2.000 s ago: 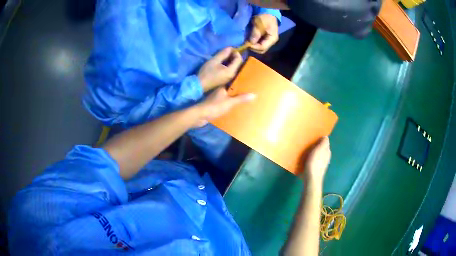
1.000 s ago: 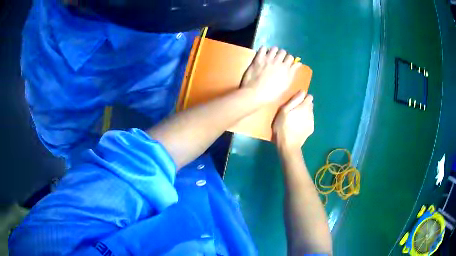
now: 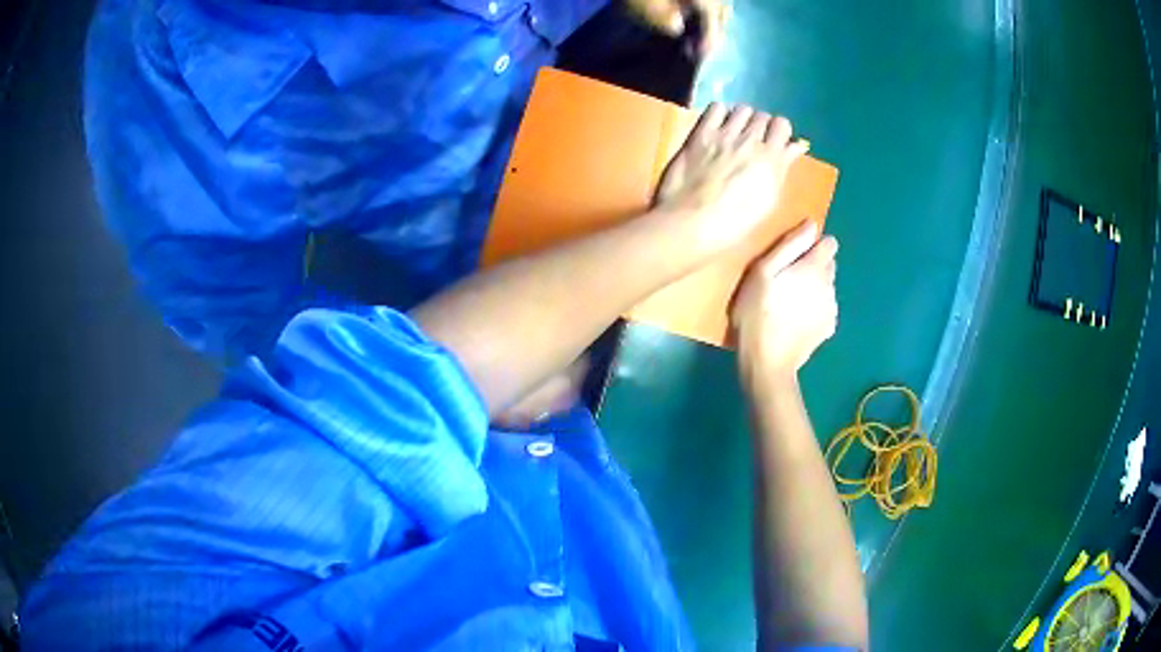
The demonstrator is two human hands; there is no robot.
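A bundle of orange covers [image 3: 579, 159] lies tilted over the bench's near edge. A thin line crosses it beside my left fingers, and a small yellow bit, possibly a rubber band, shows near its far edge. My left hand [image 3: 732, 166] lies across the top, fingers over the far side. My right hand [image 3: 787, 299] grips the right end of the near edge, thumb on top. The undersides of the covers and some fingertips are hidden.
Loose rubber bands [image 3: 891, 459] lie on the green bench [image 3: 713, 471] right of my right forearm. A black frame with pale tabs [image 3: 1076, 259] lies farther right. A yellow-rimmed fan [image 3: 1086, 618] stands lower right. Another person in a blue smock [image 3: 318, 140] is close at upper left.
My left hand moved from the left end to the middle of the bundle. The yellow band seen at its left end a second ago no longer shows there. The other person's hands have left it.
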